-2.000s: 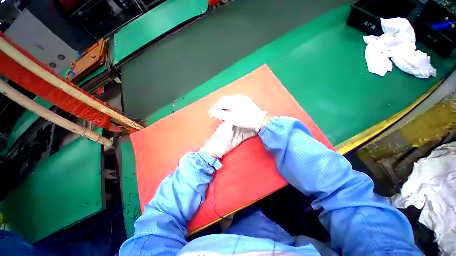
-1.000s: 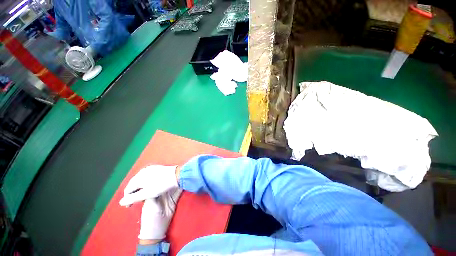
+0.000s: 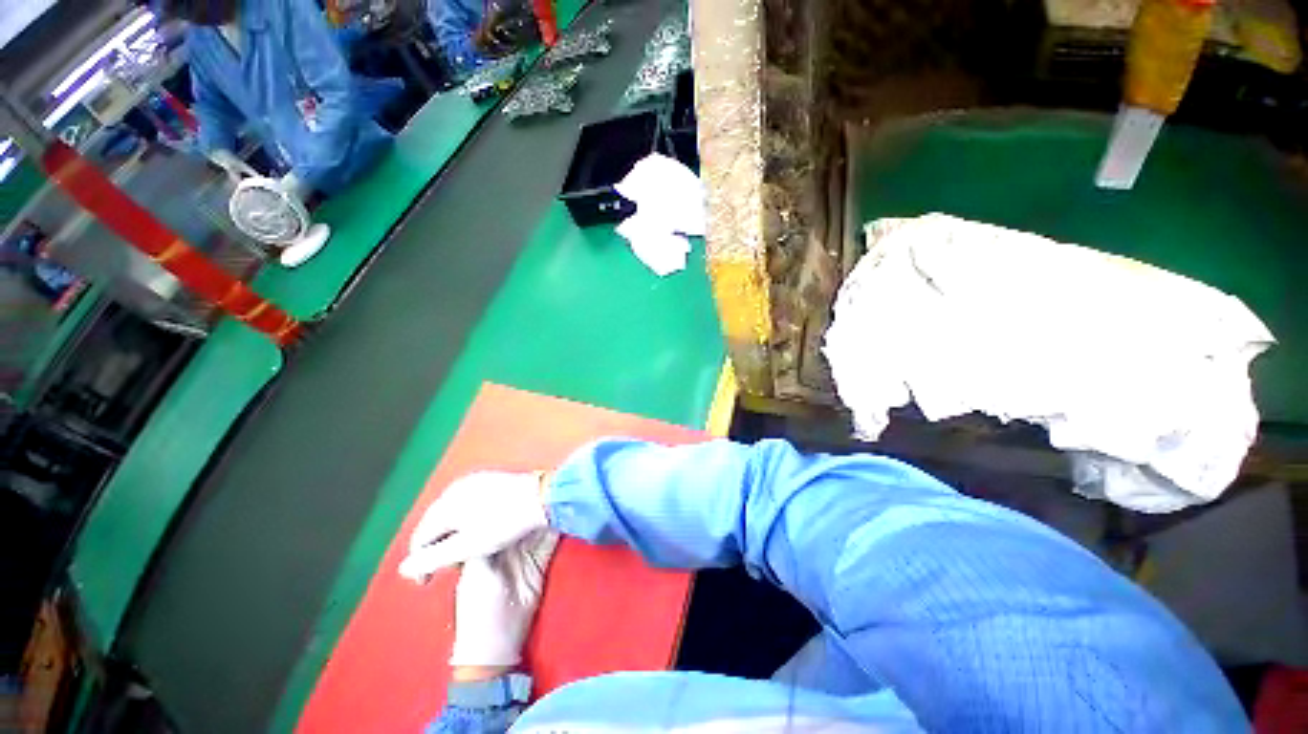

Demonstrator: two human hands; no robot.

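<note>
A large flat red board [image 3: 603, 617] lies under my hands at the lower left, partly over the green bench. My right hand [image 3: 481, 519], in a thin white glove, rests across my left hand with its fingers together. My left hand [image 3: 496, 602], also white-gloved, lies below it on the red board; its fingers are hidden under the right hand. No held object shows in either hand. Both sleeves are light blue.
A dark conveyor belt [image 3: 416, 344] runs up beside the green bench, with circuit boards [image 3: 542, 92] at its far end. A black bin [image 3: 603, 165] and crumpled white cloth [image 3: 661, 212] stand there. A person [image 3: 287, 93] is near a white fan [image 3: 268, 212]. White cloth [image 3: 1033, 337] covers the booth edge; a yellow-gripped tool [image 3: 1156, 72] hangs inside.
The view has turned right from the bench to the booth and then slightly back left. My hands stay crossed on the red board. The person now shows more fully by the fan.
</note>
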